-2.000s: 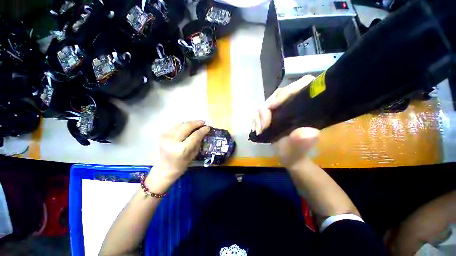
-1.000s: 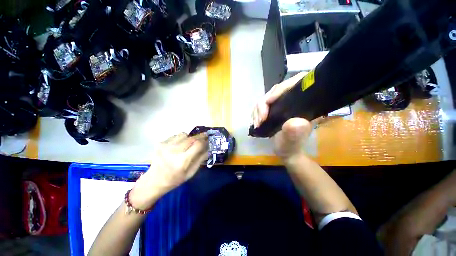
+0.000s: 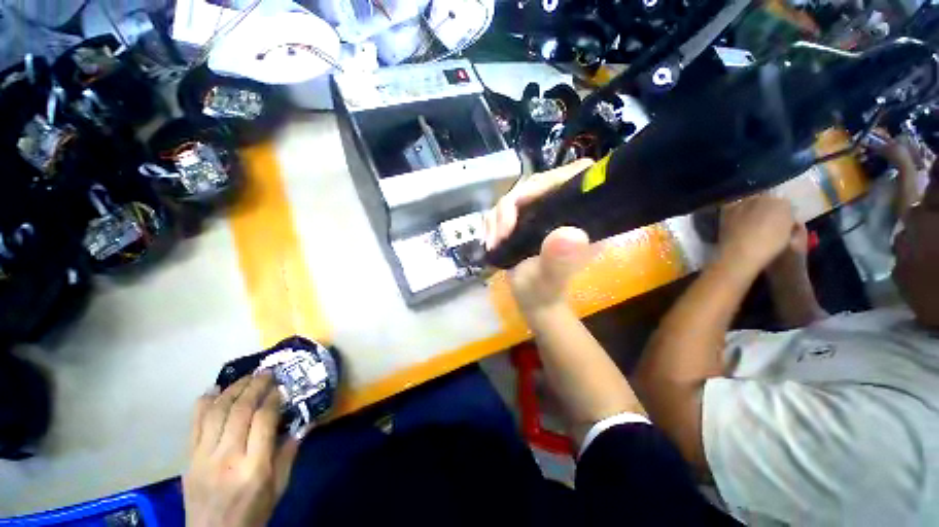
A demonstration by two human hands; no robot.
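My right hand (image 3: 541,242) is shut around the lower end of the black electric screwdriver (image 3: 680,154) with a yellow band. The driver tip is at the silver pickup block of the grey screw feeder (image 3: 430,196); whether it carries a screw cannot be told. My left hand (image 3: 242,437) holds the left side of a black camera housing (image 3: 327,386) lying near the bench's front edge. A silvery-white circuit board (image 3: 299,379) shows inside it, with a white connector at its lower side.
Several black housings with boards (image 3: 122,235) stand at the left. White round housings (image 3: 273,46) lie behind the feeder, more black units (image 3: 551,113) beside it. A neighbouring person (image 3: 813,391) sits at the right. A blue bin (image 3: 98,512) is at the lower left.
The view has swung to the right. The screwdriver tip has moved from above the bare bench to the feeder's pickup block. My left hand stays at the housing.
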